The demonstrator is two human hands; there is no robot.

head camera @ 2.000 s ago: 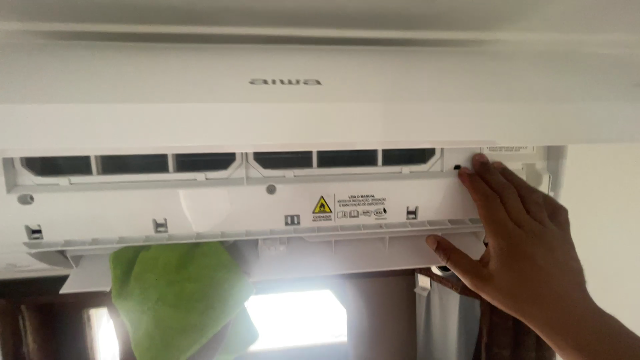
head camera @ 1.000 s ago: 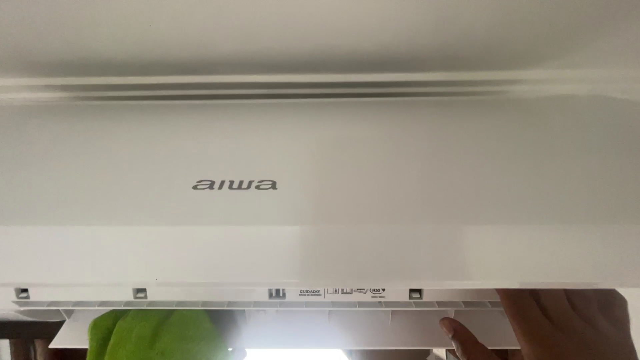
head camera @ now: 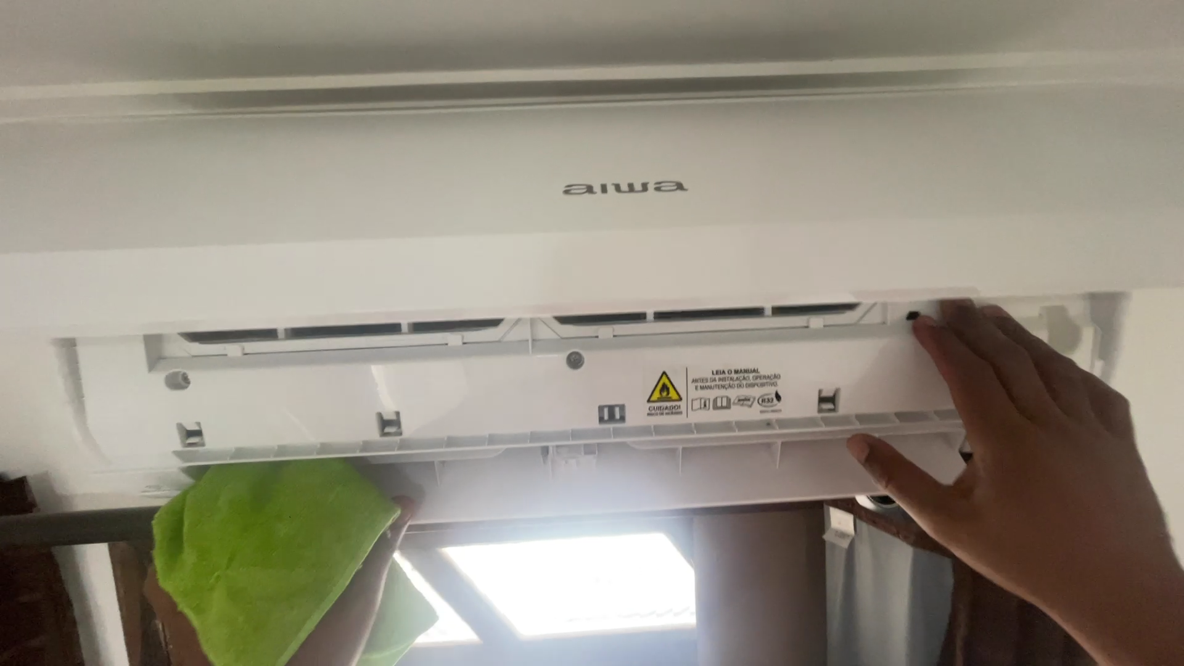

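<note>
A white wall-mounted Aiwa air conditioner [head camera: 481, 393] spans the view, its front panel [head camera: 416, 213] lifted over the inner housing. Below the housing juts a white louver flap [head camera: 712, 472]. My right hand [head camera: 1045, 435] rests flat on the right end of the housing, fingers spread, fingertips near the raised panel's lower edge and thumb by the flap. A bright green cloth [head camera: 268, 546] drapes over my left hand [head camera: 404, 513], just under the housing at lower left. Only a fingertip and part of that wrist show; the cloth hides the rest. A warning label [head camera: 712, 390] sits right of centre.
A bright window [head camera: 573, 583] lies below the unit. Dark rod [head camera: 74, 527] and brown curtain cloth [head camera: 37, 592] are at lower left. Grey curtain fabric [head camera: 888, 583] hangs at lower right. The ceiling [head camera: 555, 37] runs close above the unit.
The view dipped toward the front panel and came back to show the inner housing. My left fingertip and wrist now show beside the green cloth; my right hand is still at the housing's right end.
</note>
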